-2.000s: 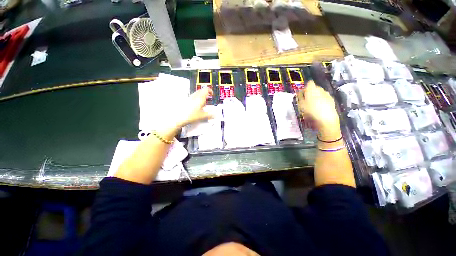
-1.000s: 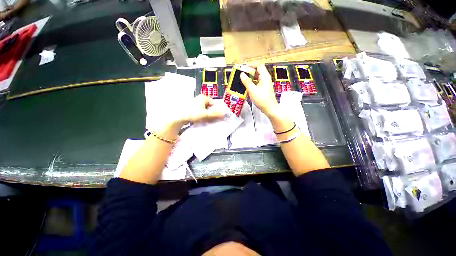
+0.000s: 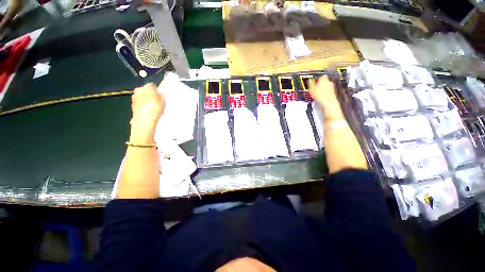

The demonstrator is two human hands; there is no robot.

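Observation:
A clear blister tray [image 3: 250, 164] lies in front of me. Its back row holds bare keypad phones [image 3: 265, 91] with red keys and yellow frames. Its front row holds white bagged phones [image 3: 218, 137]. My right hand [image 3: 323, 91] is over the rightmost back phone; its fingertips are blurred, so its grip is unclear. A pale sleeve shows below it, partly behind my wrist. My left hand [image 3: 147, 101] is at the left edge of the stack of empty bags [image 3: 179, 114], fingers curled; whether it pinches a bag is unclear.
Stacked trays with bagged phones [image 3: 407, 129] stand close at the right. A small fan [image 3: 150, 48] and a metal upright [image 3: 169, 37] are behind the bags. A yellowish board [image 3: 276, 32] lies behind the tray. A red tray [image 3: 16, 58] is at the far left.
My left hand has moved left, away from the tray. My right hand has moved right. The phone held between my hands a second ago is no longer there; the front row's right pocket now shows a sleeve.

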